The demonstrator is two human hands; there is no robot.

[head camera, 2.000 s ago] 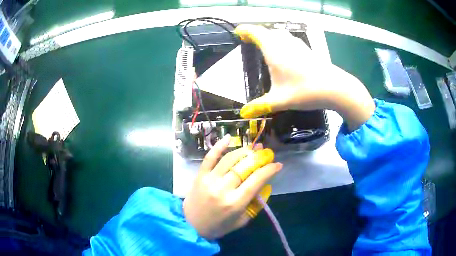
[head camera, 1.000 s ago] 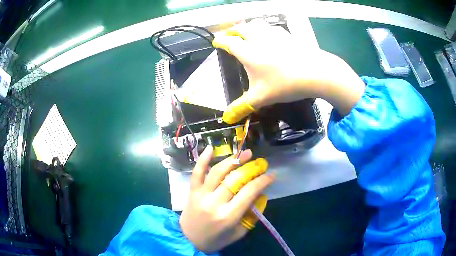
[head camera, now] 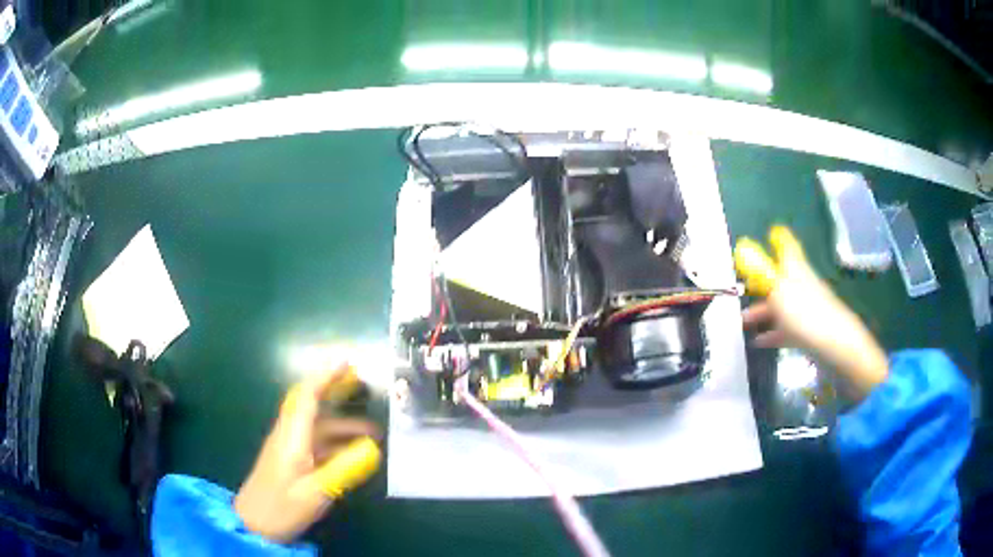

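Observation:
An open projector unit [head camera: 555, 261] lies on a white foam sheet [head camera: 653, 457]. A pale triangular plate [head camera: 503, 252] shows inside it, with a round black lens part [head camera: 653, 346] at front right. A board with yellow and green parts [head camera: 512, 375] is at the front edge. Thin red and yellow wires [head camera: 670, 300] run across the lens part to the right. A pinkish cable [head camera: 534, 468] trails toward me. My left hand [head camera: 310, 462], blurred, is off the unit with fingers apart. My right hand [head camera: 800, 310] is right of the unit, its fingertips by the wires' end; a grip is unclear.
A white sheet [head camera: 136, 292] and a dark tool-like object [head camera: 139, 419] lie at left. Pale clear panes [head camera: 860, 223] are at right. A shiny clear piece [head camera: 798, 397] lies below my right hand. A white rail [head camera: 490, 104] crosses behind the unit.
Both hands have moved off the unit, left hand to the left, right hand to the right. The wires now stretch over the lens part. The view has shifted.

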